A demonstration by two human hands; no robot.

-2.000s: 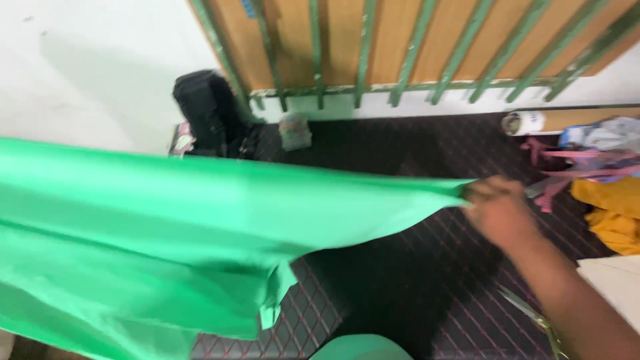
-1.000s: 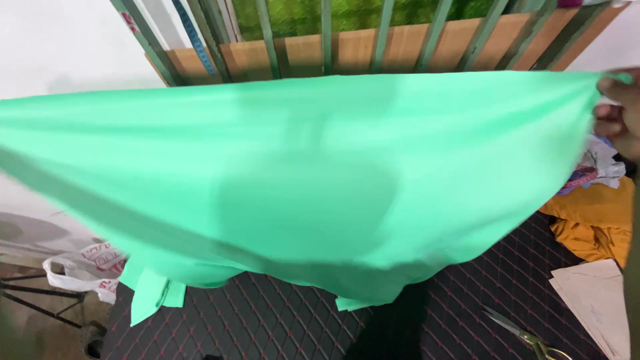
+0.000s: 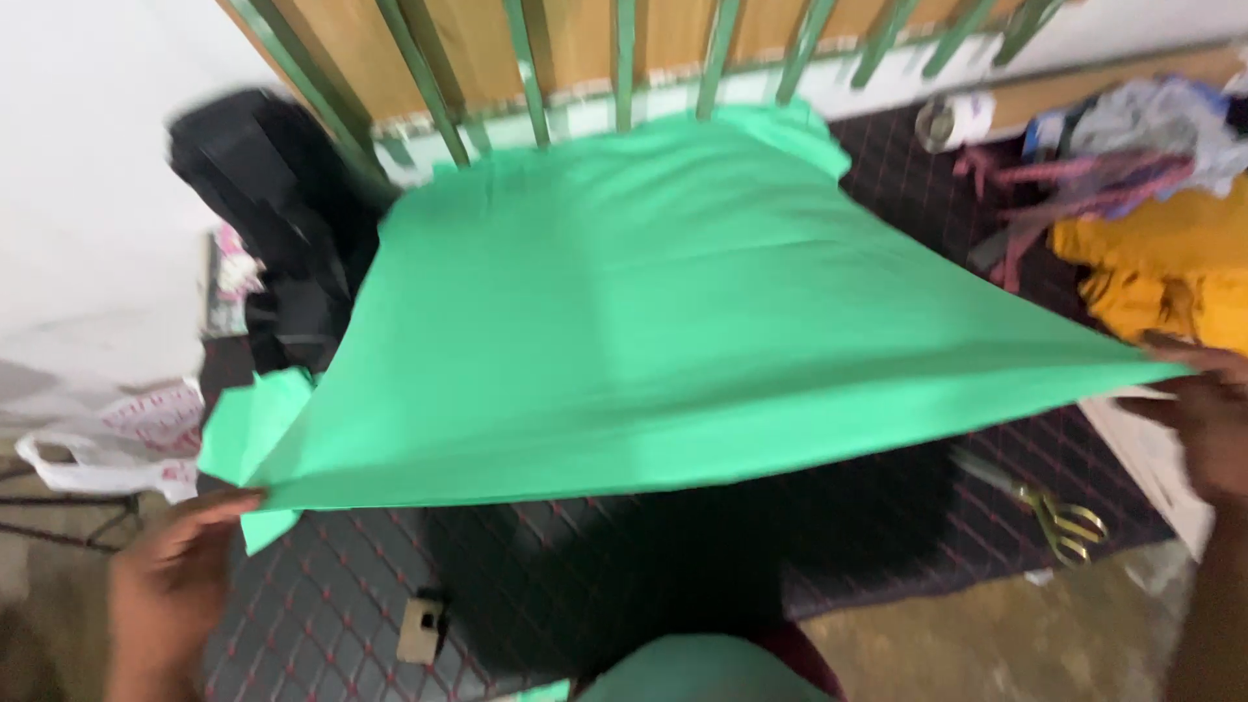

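Observation:
A wide piece of green fabric (image 3: 624,312) is stretched out above a black quilted mat with red stitching (image 3: 331,575). My left hand (image 3: 175,575) pinches its near left corner, beside a loose green flap. My right hand (image 3: 1199,409) grips the near right corner between thumb and fingers. The far edge of the fabric rests by the green bars, slightly rumpled. Scissors with gold handles (image 3: 1068,522) lie on the mat at the right, below the fabric. A small beige and black object (image 3: 421,629) lies on the mat near the front.
A black bag (image 3: 263,175) leans at the far left, above a white plastic bag (image 3: 117,439). Green bars (image 3: 624,58) stand along the back. At right are a roll (image 3: 951,122), grey and pink cloths (image 3: 1150,136), yellow fabric (image 3: 1170,253) and pale sheets (image 3: 1141,458).
The green fabric was held up in front of the bars a second ago; now it is lowered and spread over the mat. My left hand has come into view. The view has tilted down.

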